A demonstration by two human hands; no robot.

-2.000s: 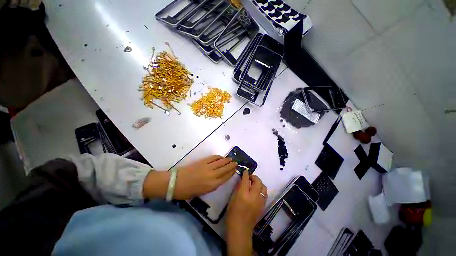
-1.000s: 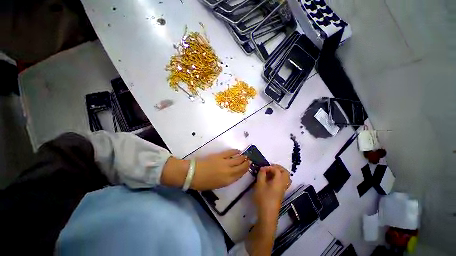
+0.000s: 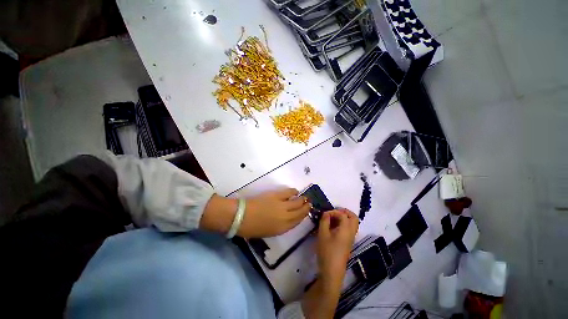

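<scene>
A black front housing (image 3: 283,255) lies tilted on the white tabletop near my body, its large window facing up. My left hand (image 3: 274,214), with a pale bracelet at the wrist, holds its solid end, fingertips on the black surface. My right hand (image 3: 337,240) is at the same end with thumb and fingers pinched together; anything between them is too small to tell. A pile of golden-yellow flex cables (image 3: 250,75) and a smaller pile of yellow parts (image 3: 299,122) lie beyond.
Black housings are stacked at the back (image 3: 367,93), at my right (image 3: 367,271) and in a white tray (image 3: 56,93) at left. Small black pads (image 3: 364,198), a dark granular pile (image 3: 395,156), black sheets (image 3: 411,225) and white paper (image 3: 482,272) lie on the right.
The view has shifted, so the piles and stacks appear further right than two seconds ago. My right fingers have drawn back slightly from my left fingertips. My left hand keeps its hold on the housing.
</scene>
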